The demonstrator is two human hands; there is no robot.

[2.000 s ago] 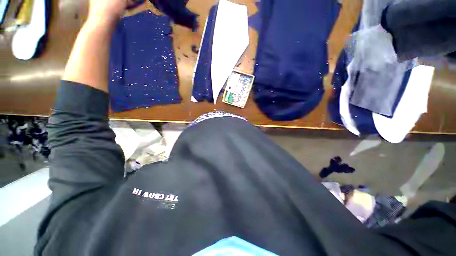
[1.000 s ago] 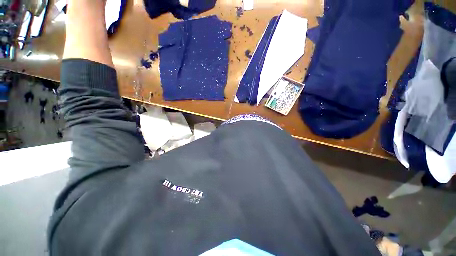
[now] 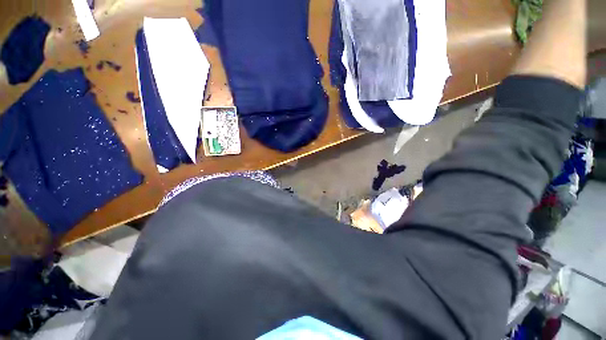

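Observation:
Neither hand shows. My right sleeve and bare forearm reach up the right side, and the hand is cut off by the top edge. A narrow white piece (image 3: 176, 66) lies partly over narrow navy pieces (image 3: 154, 123). A small printed box (image 3: 221, 131) sits right of its lower end. A long navy stack (image 3: 269, 66) with a rounded end lies right of the box. A lint-specked navy panel (image 3: 70, 149) lies at the left. A grey-blue piece (image 3: 382, 56) lies on navy and white panels (image 3: 430, 60) farther right.
A small navy piece (image 3: 25, 50), a white strip (image 3: 85, 18) and navy offcuts lie at the table's upper left. A green bundle (image 3: 527, 16) is at the upper right. The table edge (image 3: 292, 158) runs diagonally. Scraps (image 3: 387, 174) and bundles lie on the floor.
The view has swung right, so the table pieces sit farther left. My left arm has left the picture; my right forearm now shows. The dark piece over the far-right stack is gone from view.

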